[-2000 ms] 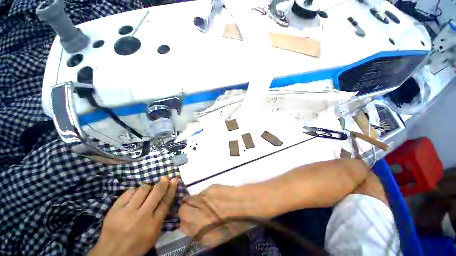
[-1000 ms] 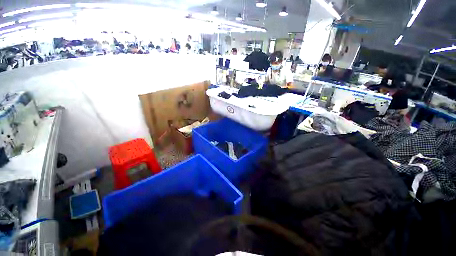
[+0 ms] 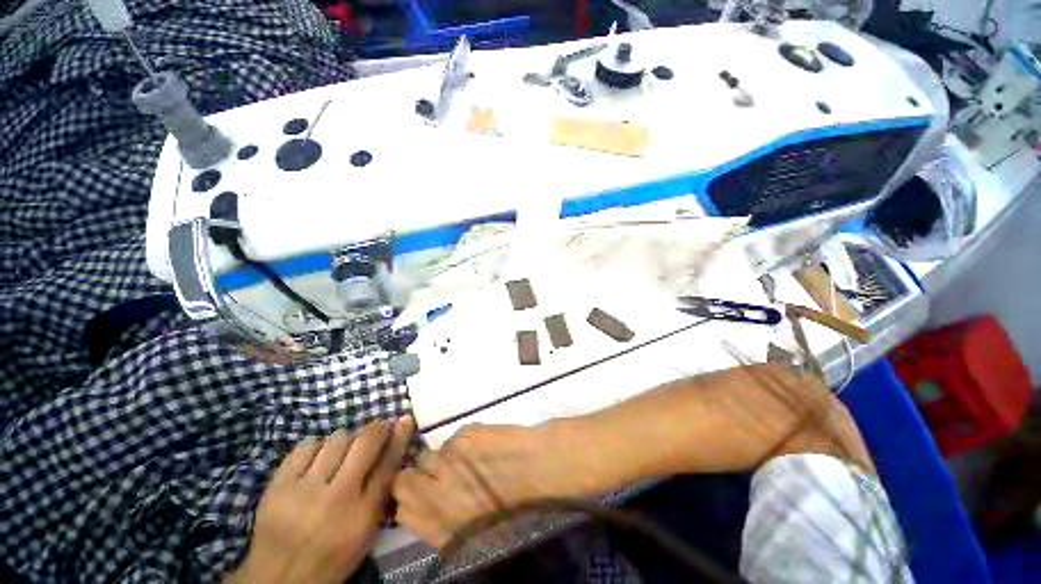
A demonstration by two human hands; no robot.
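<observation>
The black-and-white checked fabric (image 3: pixel 217 399) lies under the left end of the white sewing machine (image 3: pixel 457 148) and over the table's front edge. My left hand (image 3: pixel 325 491) lies flat on it, fingers close together, in front of the presser foot (image 3: pixel 363 331). My right hand (image 3: pixel 462 479) is beside it at the fabric's right edge, fingers curled in and pinching the cloth there. My right fingertips are partly hidden. A blurred dark curve crosses the bottom of the view in front of my right hand.
Several small brown pieces (image 3: pixel 556 331) lie on the white bed. Thread snips (image 3: pixel 731 310) lie right of them. An accessory tray (image 3: pixel 873 280) and a clear bag with dark contents (image 3: pixel 913 211) are at the right. A blue crate (image 3: pixel 925 479) and a red stool (image 3: pixel 970 382) stand below.
One second ago the view faced the room, with crates and a dark padded heap. Now it is back on the machine. Compared with two seconds ago, both hands are in nearly the same place.
</observation>
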